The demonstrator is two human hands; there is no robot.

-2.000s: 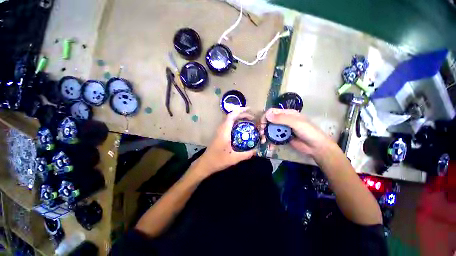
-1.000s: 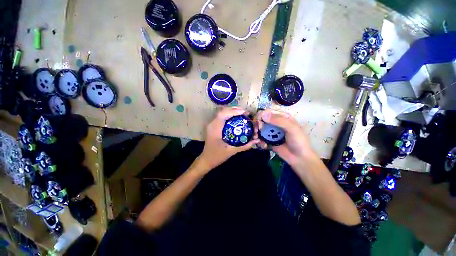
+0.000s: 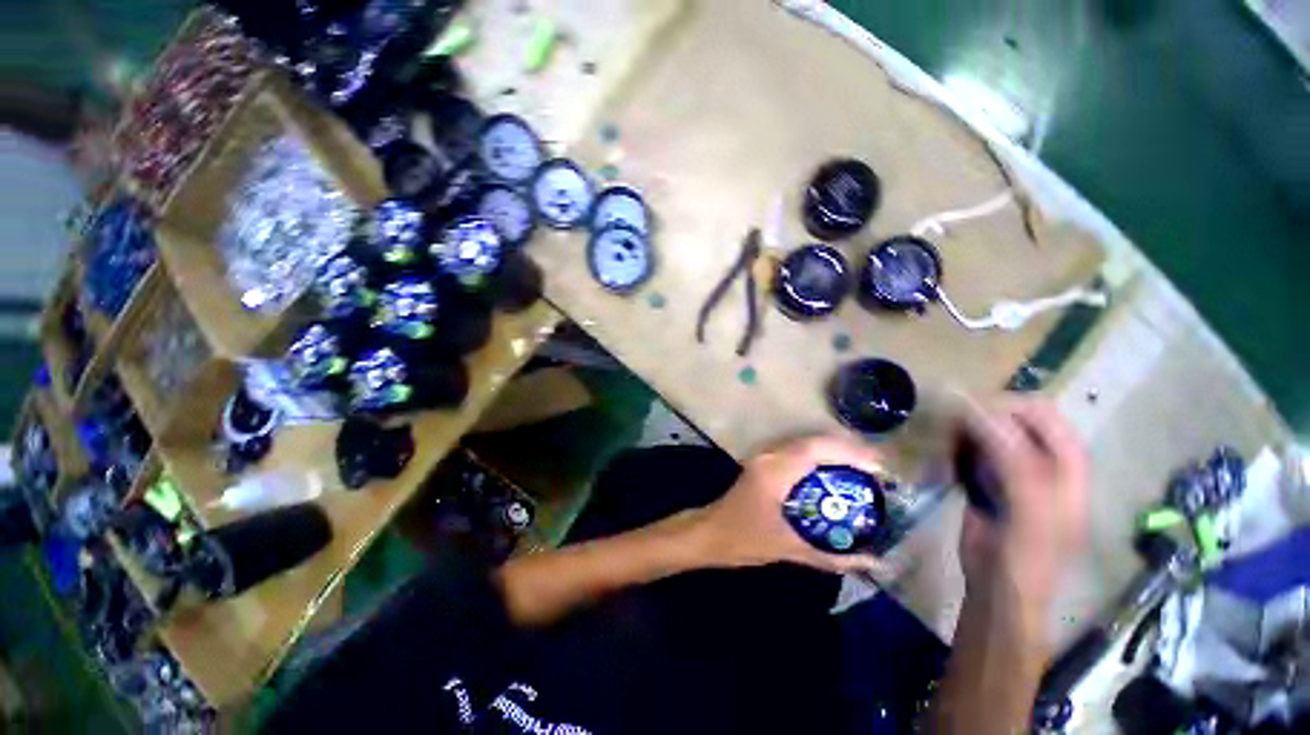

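My left hand point(image 3: 769, 503) is closed around a black unit whose round circuit board point(image 3: 836, 508) faces up, at the front edge of the bench. My right hand point(image 3: 1027, 481) is raised to the right of it and blurred. A dark round part point(image 3: 981, 471) shows at its fingers, probably the plate part held before, but blur hides its details. A black end cap point(image 3: 872, 395) lies on the bench just beyond my left hand. More black caps point(image 3: 842, 197) stand further back, one point(image 3: 902, 273) beside a white cable.
Dark-handled pliers point(image 3: 730, 295) lie mid-bench. Grey-blue plates point(image 3: 621, 257) sit at the bench's left. Circuit board units point(image 3: 407, 306) and cardboard bins of small parts point(image 3: 287, 216) are further left. Green strips point(image 3: 1181, 520) and a blue flap point(image 3: 1264, 572) are at right.
The view has swung left, showing the bins. My right hand has moved away from my left hand and lifted, with the dark part at its fingers. My left hand still holds the unit.
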